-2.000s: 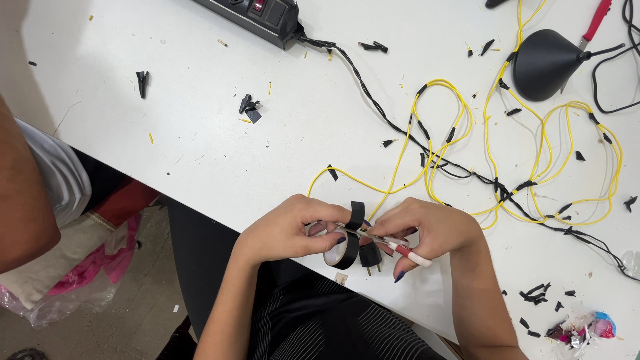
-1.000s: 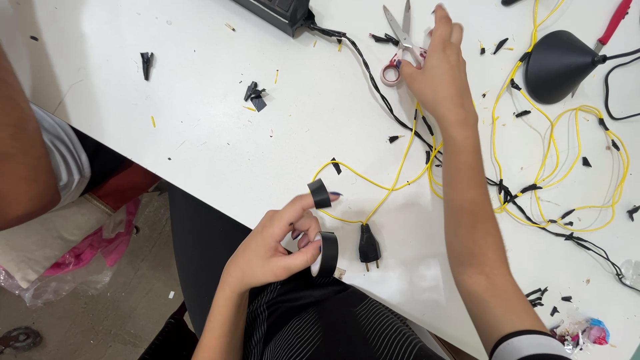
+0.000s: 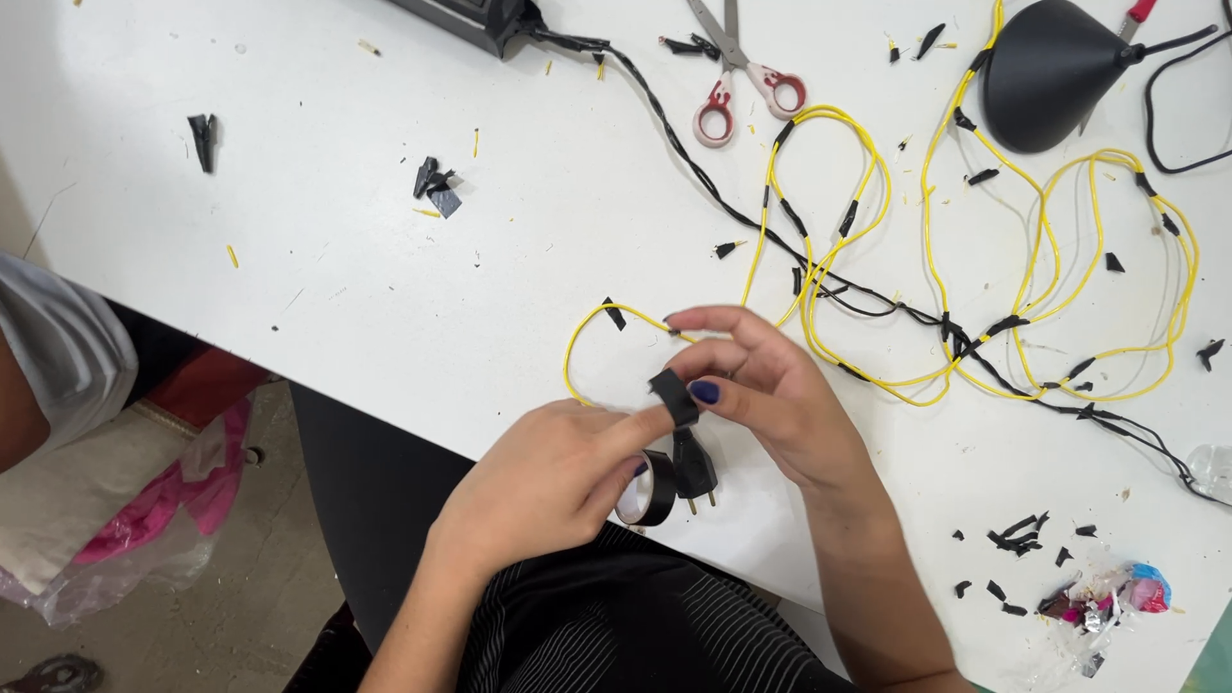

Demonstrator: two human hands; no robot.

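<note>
My left hand [image 3: 549, 476] holds a roll of black electrical tape [image 3: 649, 489] near the table edge. A cut strip of black tape [image 3: 676, 397] is on its index fingertip. My right hand [image 3: 770, 395] has thumb and fingers at that strip, apparently pinching it. Just below lies a black two-pin plug [image 3: 694, 469], its prongs toward me. Yellow wire [image 3: 572, 351] loops out past both hands, with black tape wrapped at several spots. Scissors with red and white handles [image 3: 734, 60] lie with blades apart at the top middle.
A black power strip [image 3: 462, 17] is at the top, its black cable [image 3: 707, 183] running right under the yellow loops. A black cone [image 3: 1044, 77] stands upper right. Tape scraps [image 3: 1020, 536] and crumpled wrappers [image 3: 1107, 602] lie lower right. Another person's arm [image 3: 19, 409] is at far left.
My right hand cut with the scissors at the tape, put them down at the top of the table, and has come back to the tape strip on my left index finger.
</note>
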